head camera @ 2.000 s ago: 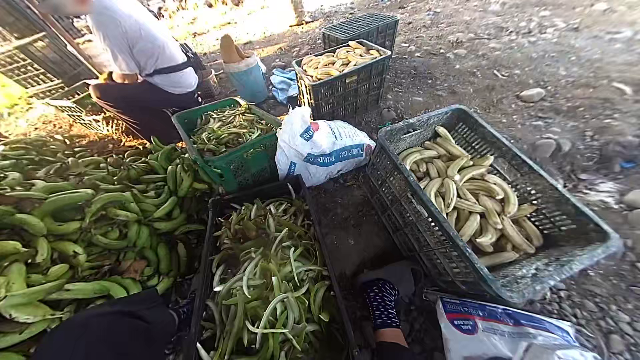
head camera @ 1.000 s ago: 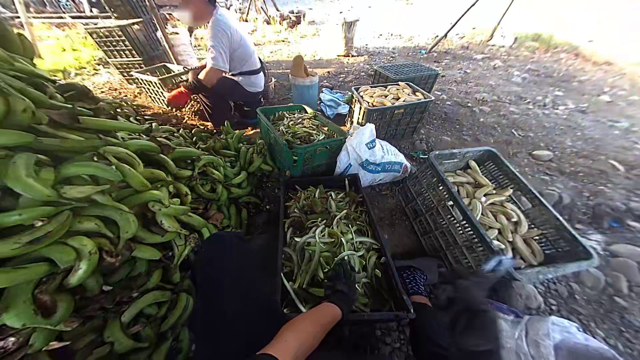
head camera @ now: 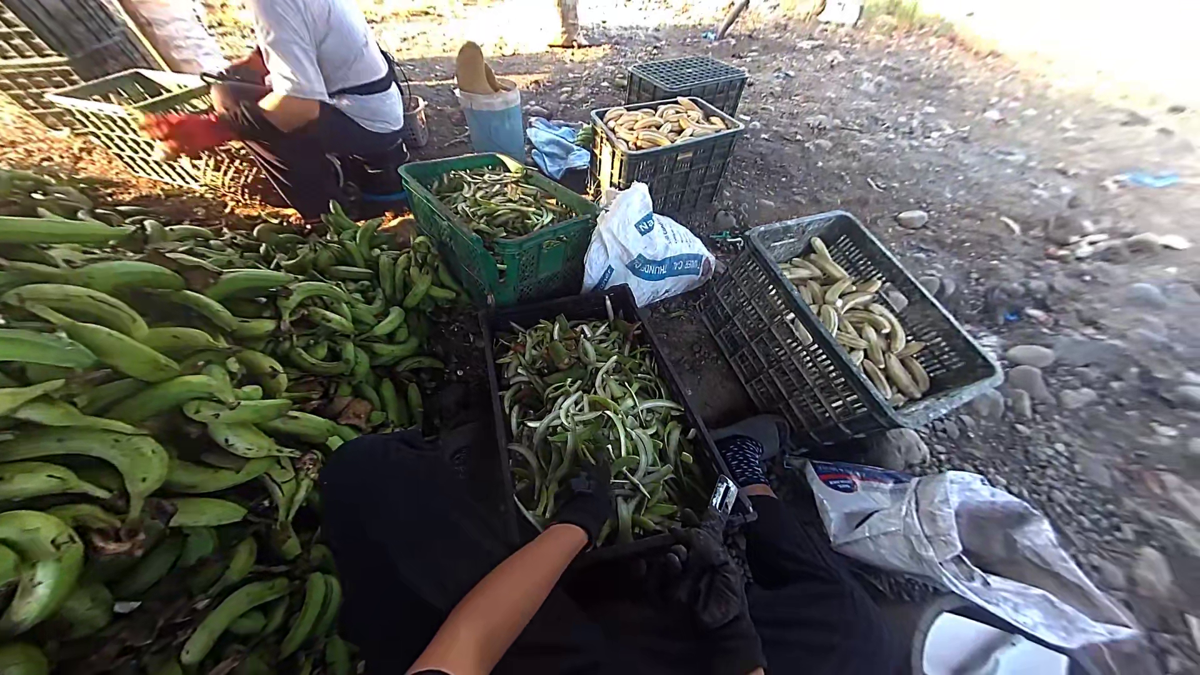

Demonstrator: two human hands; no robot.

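My left hand, in a dark glove, reaches into the near end of a black plastic crate full of green plantain peels. Its fingertips are partly hidden among the peels, so its hold is unclear. Beside the crate's near right corner is my gloved right hand, its fingers curled. A small shiny metal piece shows just above it; whether the hand holds this piece is unclear. Left of my legs lies a large heap of green plantains. Peeled plantains lie in a dark crate to the right.
A green crate of peels, a white sack, a crate of peeled fruit, an upturned or empty crate and a blue bucket stand ahead. A red-gloved person sits back left. A plastic sack lies right.
My hands, not seen two seconds ago, are now in view. The left stays in the peel crate as a second ago; the right has come from my right side to the crate's near corner.
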